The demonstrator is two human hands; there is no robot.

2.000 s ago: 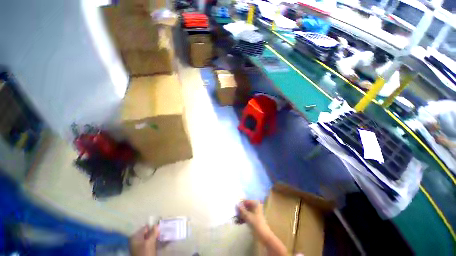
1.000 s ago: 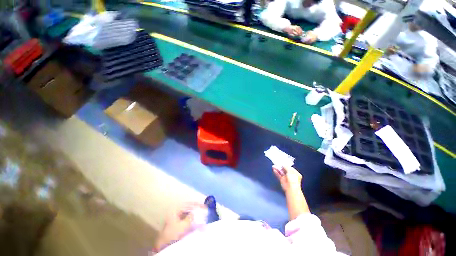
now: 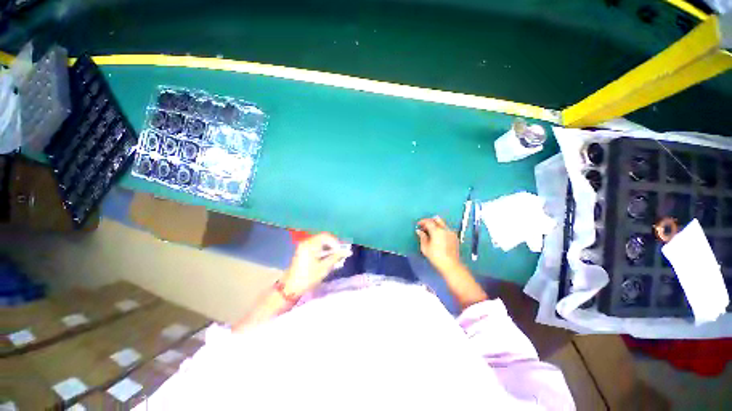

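Observation:
My left hand (image 3: 309, 263) is at the bench's front edge, its fingers closed on a small whitish piece (image 3: 342, 252). My right hand (image 3: 439, 242) is over the front of the green bench (image 3: 345, 160), fingers curled down; whether it holds something tiny is unclear. Two thin sticks, pens or tools, lie just right of it: a light one (image 3: 466, 212) and a dark one (image 3: 476, 231). A crumpled white wipe (image 3: 516, 220) lies beside them. A small whitish container (image 3: 520, 141) stands behind the wipe.
At right, a black component tray (image 3: 662, 189) on white liners bears a white slip (image 3: 697, 269) and round parts. At left lie a clear blister tray (image 3: 199, 144) and tilted black trays (image 3: 90, 140). A yellow post (image 3: 650, 72) rises at back right. Cartons (image 3: 88, 345) are below left.
The view has turned down toward the bench. My right hand has moved in over the bench and no longer shows the white crumpled piece. My left hand has risen to the bench edge.

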